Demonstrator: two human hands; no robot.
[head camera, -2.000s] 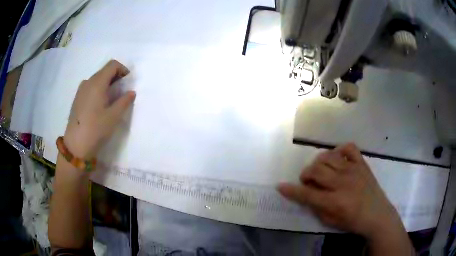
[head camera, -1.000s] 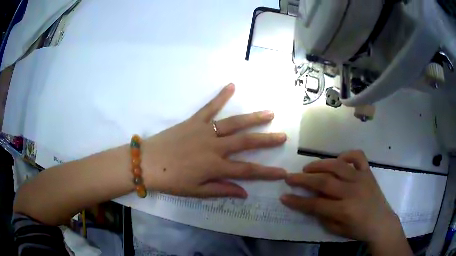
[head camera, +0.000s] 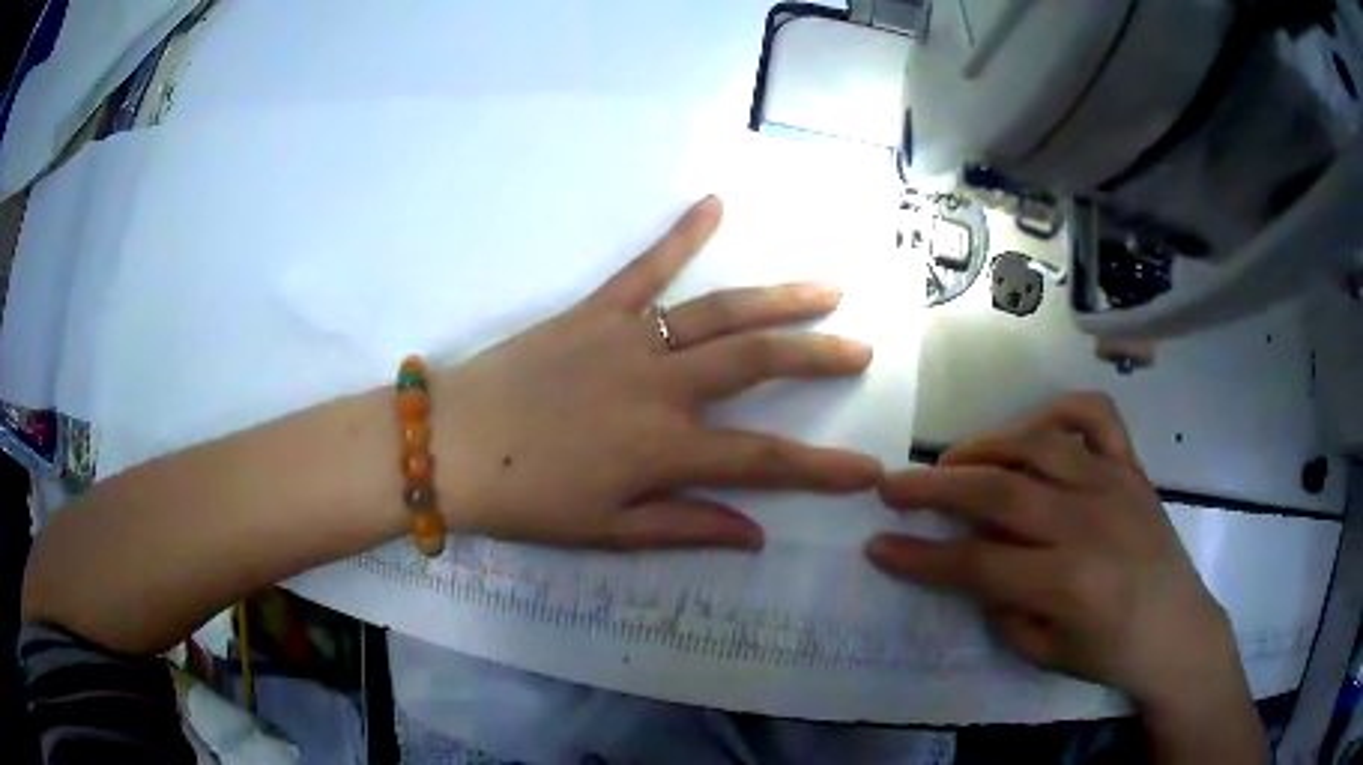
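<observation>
A large white fabric panel (head camera: 374, 194) lies flat on the white table, reaching to the machine's bright needle area. My left hand (head camera: 643, 396) lies flat on the panel, palm down with fingers spread, pointing right. My right hand (head camera: 1046, 538) is palm down at the panel's right part near the front, its fingers partly curled and its fingertips on the surface, touching or nearly touching a left fingertip. Whether it pinches the fabric cannot be told. The presser foot (head camera: 951, 239) is just beyond the fabric's right edge, small and glaring in the light.
The sewing machine head (head camera: 1106, 120) fills the upper right. The metal machine bed (head camera: 1226, 404) lies below it. A printed ruler (head camera: 658, 620) runs along the table's curved near edge. More white cloth (head camera: 75, 90) lies at the upper left. White pieces hang below the table at lower left.
My left hand has come from the panel's left side to its middle right, opening flat, and has lately shifted slightly away from me. My right hand stays near the front. The view has shifted slightly.
</observation>
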